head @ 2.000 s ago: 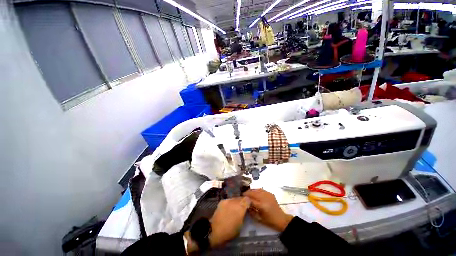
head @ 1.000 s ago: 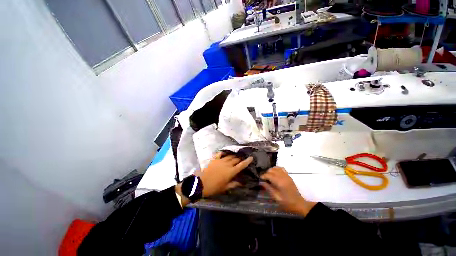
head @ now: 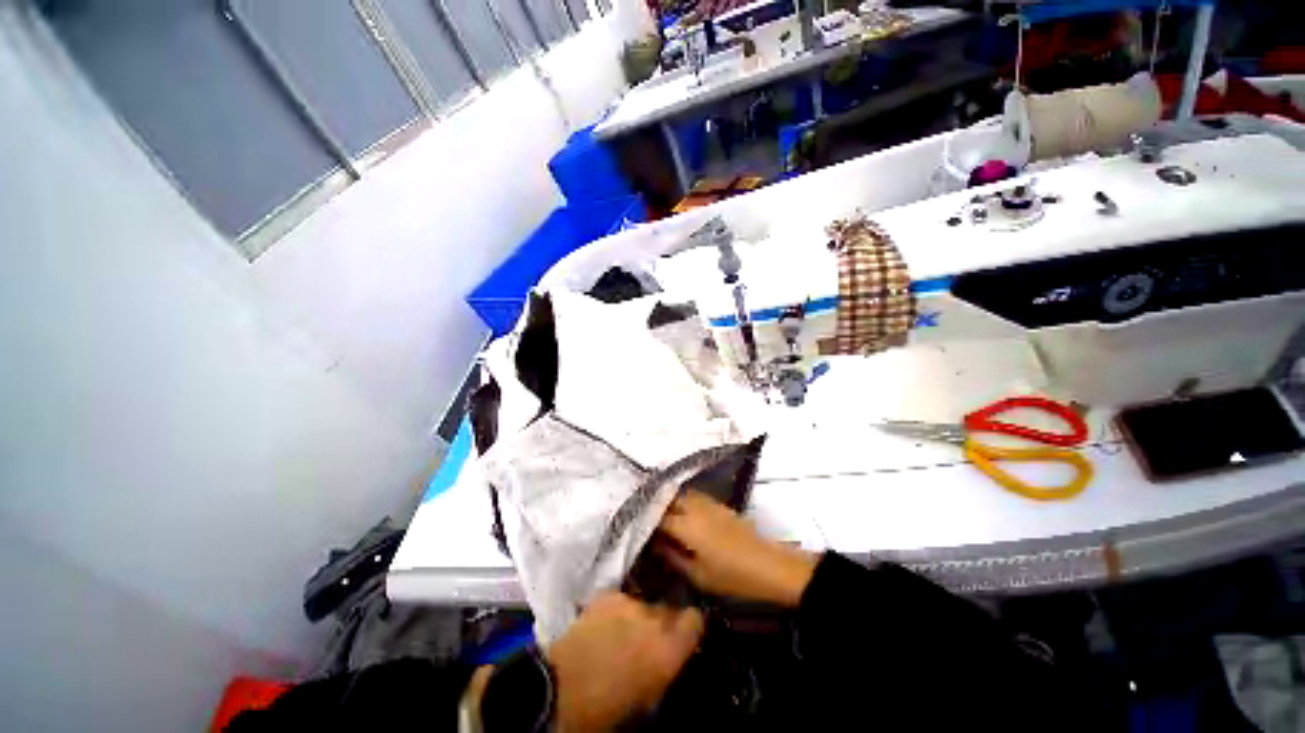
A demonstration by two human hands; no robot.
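Observation:
The garment piece lies bunched left of and in front of the needle, mostly with its whitish-grey side up. Dark cloth shows at its folds and at its open edge near my hands. My left hand is closed on the dark cloth at the table's front edge; its fingertips are hidden. My right hand reaches into the fold under the piece's edge, its fingers on the dark cloth and partly hidden. The presser foot and needle stand behind, with no hand near them.
The sewing machine spans the right, with a check cloth scrap hanging on it. Scissors and a smartphone lie right of the needle. A thread cone is behind the head. A blue crate stands behind at left.
The piece has been folded over so more of its pale side faces up. My left hand has moved down toward the table's front edge; my right hand has moved left into the fold.

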